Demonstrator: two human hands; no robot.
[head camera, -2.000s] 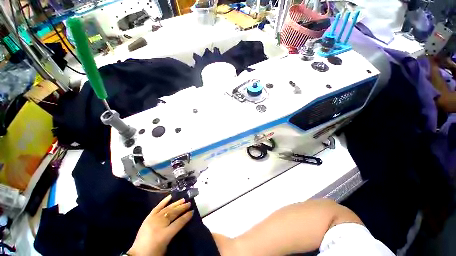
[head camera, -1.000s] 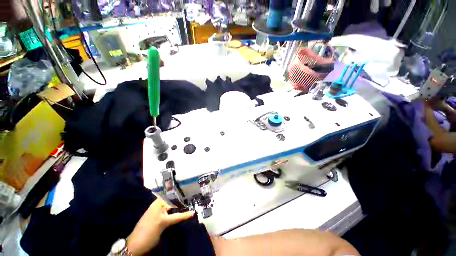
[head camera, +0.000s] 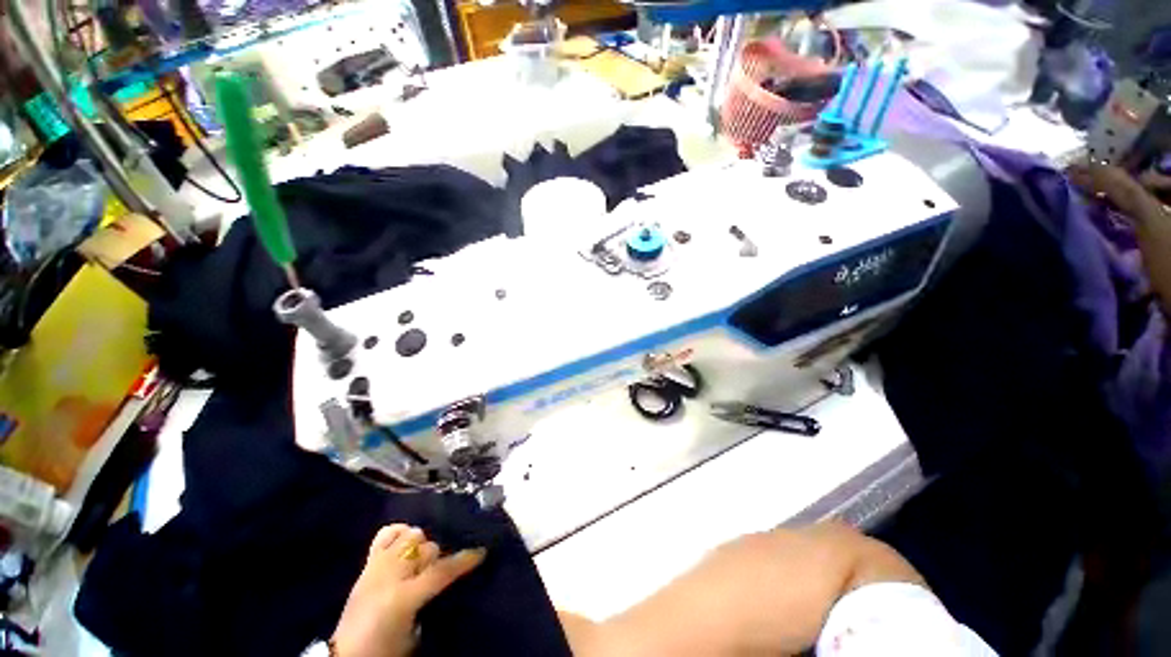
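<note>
Black cloth (head camera: 244, 513) lies left of and in front of the white sewing machine (head camera: 514, 315), its edge at the presser foot (head camera: 482, 477). My left hand (head camera: 401, 584), with a ring and a watch, is on the cloth below the needle area. Its fingers are partly curled and one digit points right; whether it pinches cloth is unclear. My right forearm (head camera: 732, 578) crosses from the lower right to the cloth's right edge; the right hand is hidden by the cloth or cut off by the frame.
A green-handled screwdriver (head camera: 254, 173) stands at the head's left end. Black scissors (head camera: 661, 389) and snips (head camera: 771, 417) lie under the arm. Behind are more black cloth and a pink basket (head camera: 771, 103). At right are a blue thread guide (head camera: 854, 122) and another person's arm (head camera: 1130, 199).
Since one second ago my left hand has moved away from the presser foot, down onto the cloth. The view has shifted, so the machine sits further left and higher. My right forearm stays across the front.
</note>
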